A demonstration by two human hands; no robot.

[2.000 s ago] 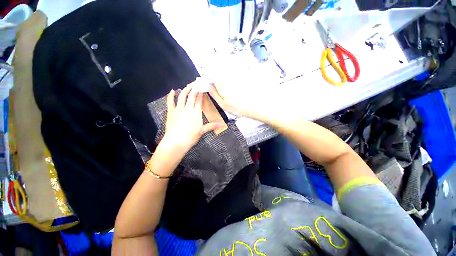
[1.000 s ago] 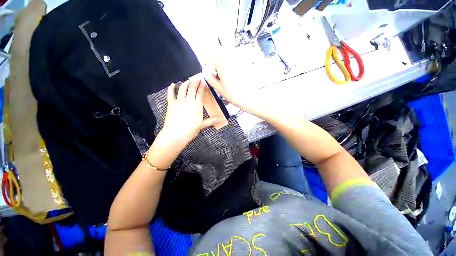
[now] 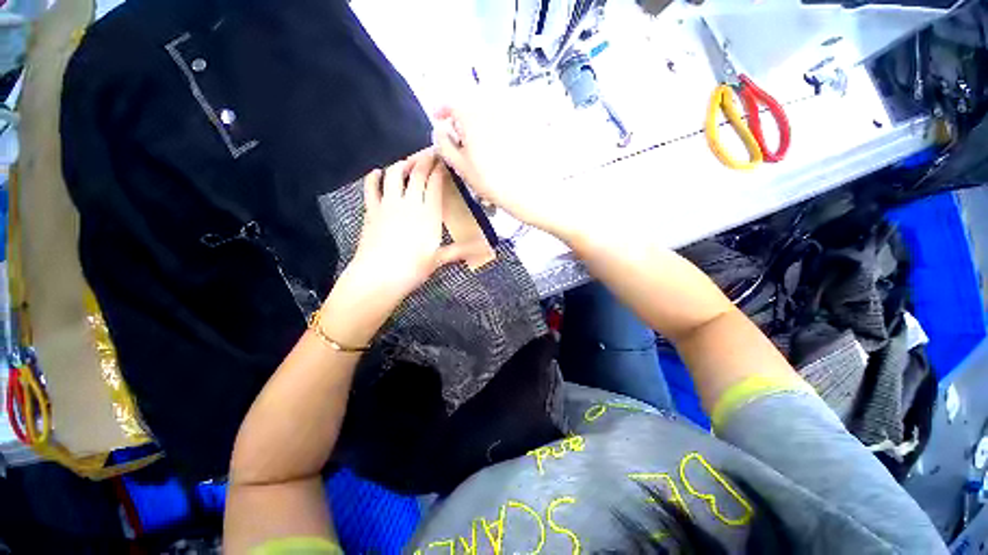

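The black garment panel (image 3: 206, 271) covers the left of the table, with a bracket-shaped stitched mark and two light snaps. A grey checked piece (image 3: 488, 325) lies on it near my body. A flat tan template (image 3: 468, 233) lies on the checked piece. My left hand (image 3: 399, 222) presses flat on the template and checked piece, fingers spread slightly. My right hand (image 3: 464, 152) is at the template's far end, thumb and fingertips together; whether something tiny is pinched in them cannot be told.
Scissors with yellow and red handles (image 3: 748, 121) lie on the white table (image 3: 650, 201). The sewing machine's presser foot area (image 3: 531, 60) is at the top. Black and checked cut pieces (image 3: 856, 314) heap at the right by a blue bin (image 3: 953, 271). A tan board (image 3: 49, 217) stands at left.
My right hand has lifted slightly away from the template's far end, up and towards the machine. My left hand stays pressed in place. The whole view has shifted slightly.
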